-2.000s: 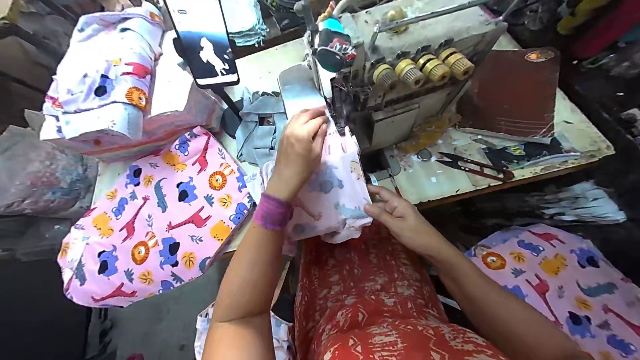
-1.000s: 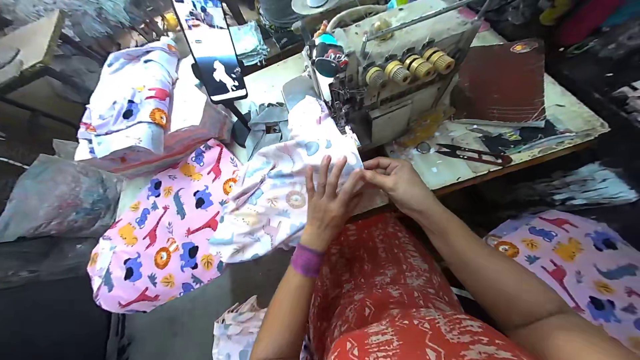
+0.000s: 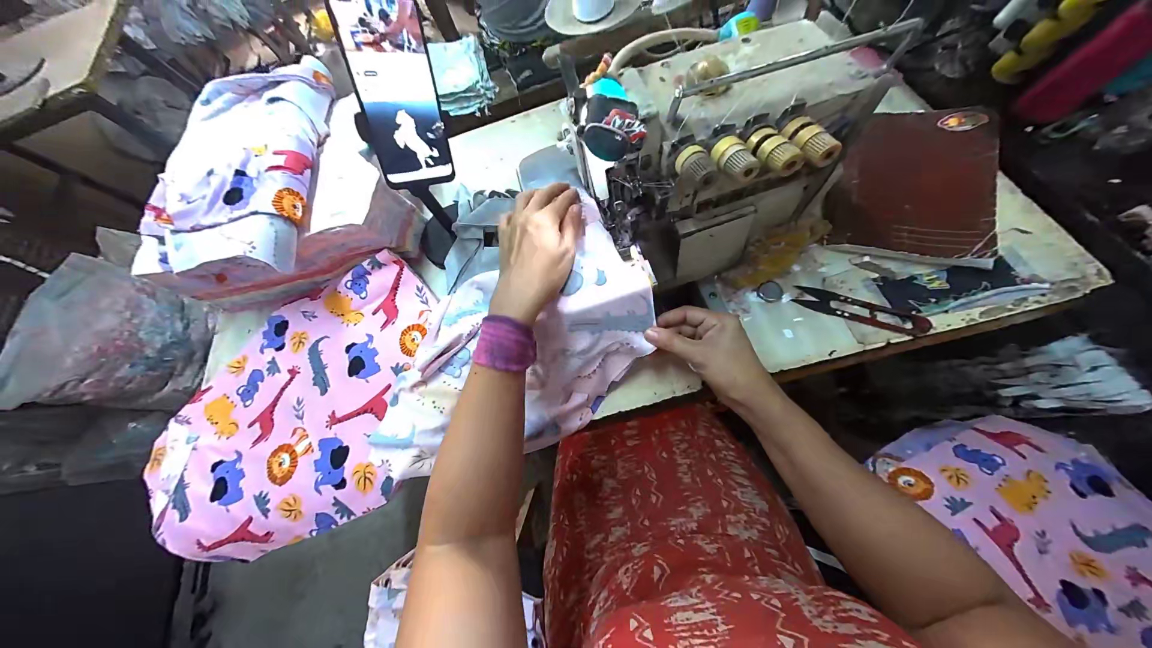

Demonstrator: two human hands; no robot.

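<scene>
A pale printed fabric piece [image 3: 585,310] lies at the front of an overlock sewing machine [image 3: 720,162], its right edge beside the needle and presser-foot area. Flat on the cloth's upper part, near the presser foot, rests my left hand [image 3: 540,247], a purple band on its wrist. My right hand [image 3: 706,351] pinches the cloth's lower right corner between thumb and fingers at the table's front edge. Pink animal-print fabric [image 3: 297,414] spreads to the left, partly under the pale cloth. The needle itself cannot be made out.
Thread snips [image 3: 864,310] and a brown board [image 3: 918,189] lie right of the machine. A phone [image 3: 396,99] stands on a holder behind my left hand. Folded fabric stacks [image 3: 243,180] are at the left. More animal print [image 3: 1026,504] hangs at the lower right.
My left hand has moved up the cloth toward the presser foot. My right hand, close beside it one second ago, is now apart at the cloth's lower corner.
</scene>
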